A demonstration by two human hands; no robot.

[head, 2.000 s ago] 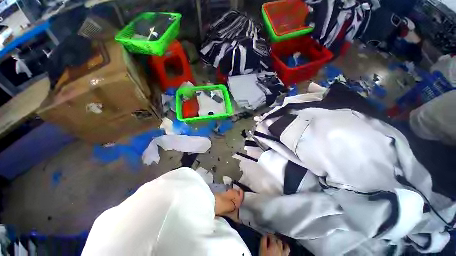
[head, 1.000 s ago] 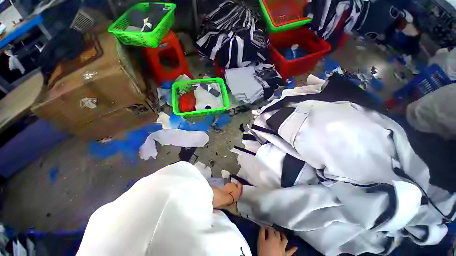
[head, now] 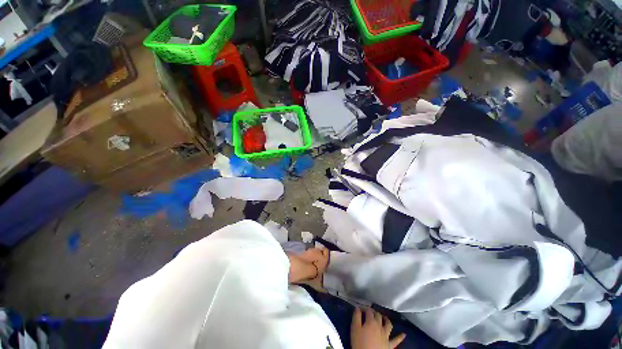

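A large heap of white and grey panels with black parts (head: 470, 180) lies in front of me and to the right. My left hand (head: 310, 264) is small and partly hidden beside a big white cloth or sleeve (head: 218, 293). Its fingers are curled at the heap's near left edge; whether they grip the cloth is not clear. My right hand (head: 372, 330) is at the bottom edge, cut off by it, with fingers apart over dark cloth. I see nothing held in it.
A green basket of scraps (head: 305, 151) stands on the scrap-strewn floor. Behind are a cardboard box (head: 129, 146), a red stool (head: 242, 82) with a green basket (head: 184, 53), striped bundles (head: 317, 48) and a red basket (head: 402, 82). A blue crate (head: 569, 112) is at right, beside pale cloth.
The view has shifted slightly, so the baskets sit a little higher and further left. My right hand shows more than at first, with its fingers spread. The heap looks unchanged.
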